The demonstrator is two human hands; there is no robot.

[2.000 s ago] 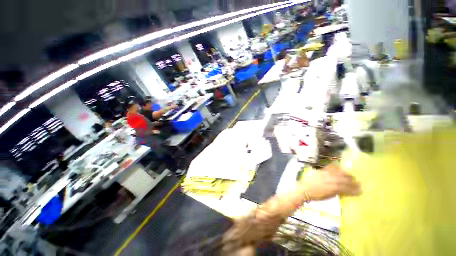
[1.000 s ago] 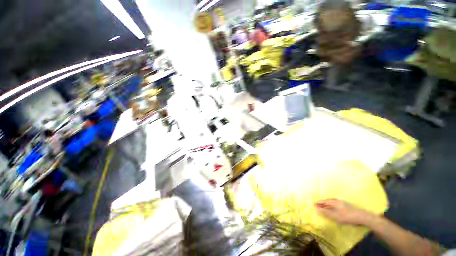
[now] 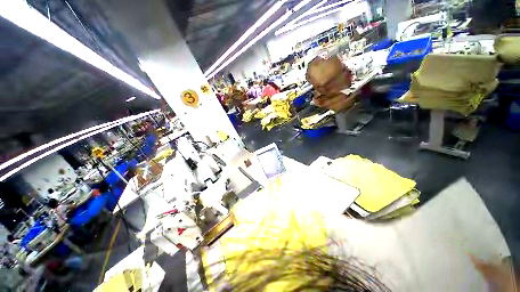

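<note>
A large panel with its white back showing [image 3: 419, 245] is raised at the lower right and curves up to a corner. My right hand [image 3: 495, 272] is blurred and cut off at the right edge, holding this panel by its outer side; its fingers are hard to make out. A bright yellow panel [image 3: 268, 228] lies at the machine, its lower part hidden by hair. The automatic sewing machine [image 3: 179, 229] has a white head with a red logo, left of the yellow panel. A brown-gold strip [image 3: 218, 229] lies between them. My left hand is not in view.
A stack of yellow pieces [image 3: 379, 185] lies beyond the white table at the right. The touchscreen [image 3: 270, 162] stands behind the table. White-backed pieces [image 3: 128, 274] lie at the lower left. A pillar [image 3: 185, 85] rises behind the machine.
The view has swung to the right. The right hand has moved from on top of the yellow panel to the right edge, and a white-backed panel is now lifted there.
</note>
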